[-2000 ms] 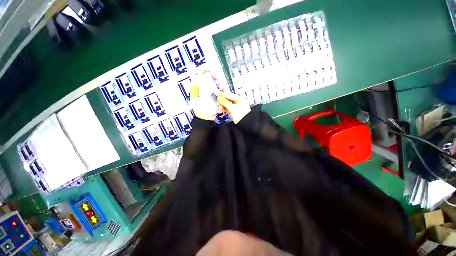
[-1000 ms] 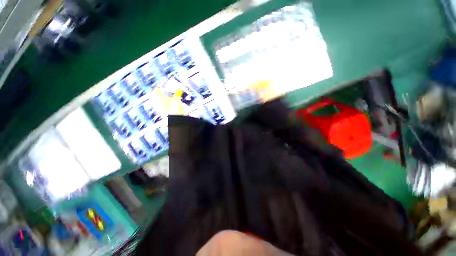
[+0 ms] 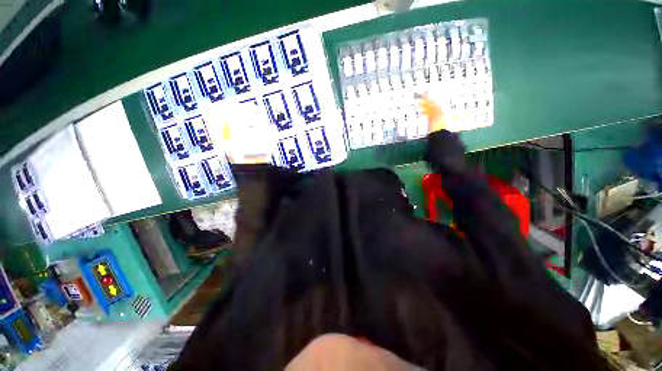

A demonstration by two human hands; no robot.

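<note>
The panel sheet (image 3: 254, 101), with rows of blue-bordered panels with black blocks, lies on the green bench in front of me. My left hand (image 3: 243, 135) is over the middle of this sheet, washed out by glare, and hides some panels; whether it holds anything cannot be told. The clear parts tray (image 3: 377, 101) with rows of small pale parts lies to the right of the sheet. My right hand (image 3: 432, 114) is over the tray's lower middle with its fingers on or just above the pale parts; a grip cannot be made out.
White sheets (image 3: 120, 159) lie at left over other panels. A pale rail (image 3: 210, 60) runs behind, with the dark green conveyor (image 3: 239, 22) beyond. A red stool (image 3: 514, 206) and a blue arrow control panel (image 3: 107, 279) are below the bench.
My right hand has moved from beside my left hand over the panel sheet to the parts tray. My left hand has shifted left over the sheet. The camera view has also shifted.
</note>
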